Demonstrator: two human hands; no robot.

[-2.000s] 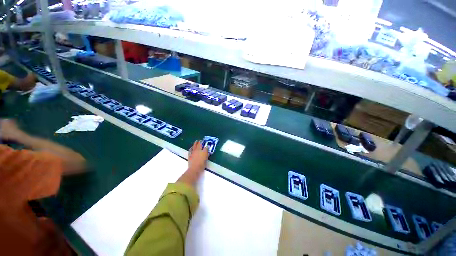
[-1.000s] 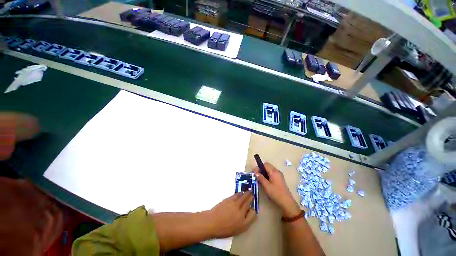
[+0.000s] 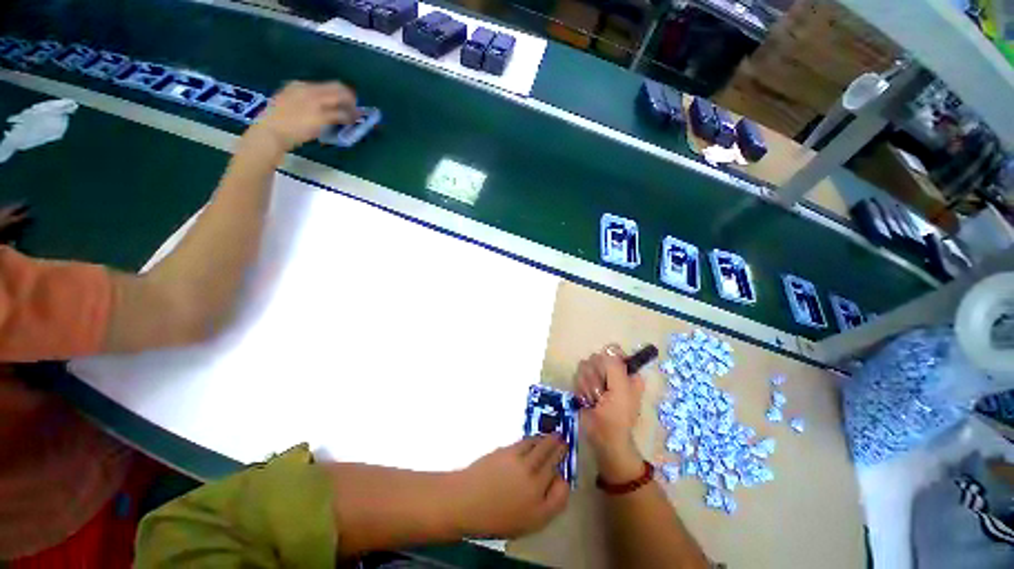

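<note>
A plastic housing (image 3: 552, 413) with a pale blue rim and dark inside lies at the edge between the white sheet and the brown board. My left hand (image 3: 520, 487) holds it from the lower left, fingers on its inside. My right hand (image 3: 609, 402) is at the housing's right side and grips a dark pen-like tool (image 3: 642, 358), whose thick end points up right. The tool's working tip is hidden or too small to tell. A loose pile of light-blue pieces (image 3: 712, 417) lies on the brown board right of my right hand.
The green conveyor belt (image 3: 523, 200) runs behind, with housings left and right. Another person's hand (image 3: 314, 113) touches a housing (image 3: 354, 128) there. The white sheet (image 3: 334, 333) lies left. A bag of blue pieces (image 3: 906, 389) and a white roll (image 3: 992, 320) are right. Dark units (image 3: 434, 33) stand beyond.
My left hand went from the belt to the housing on the board and stays there. My right hand has turned the tool up right. The other person's arm has reached over the sheet to the belt.
</note>
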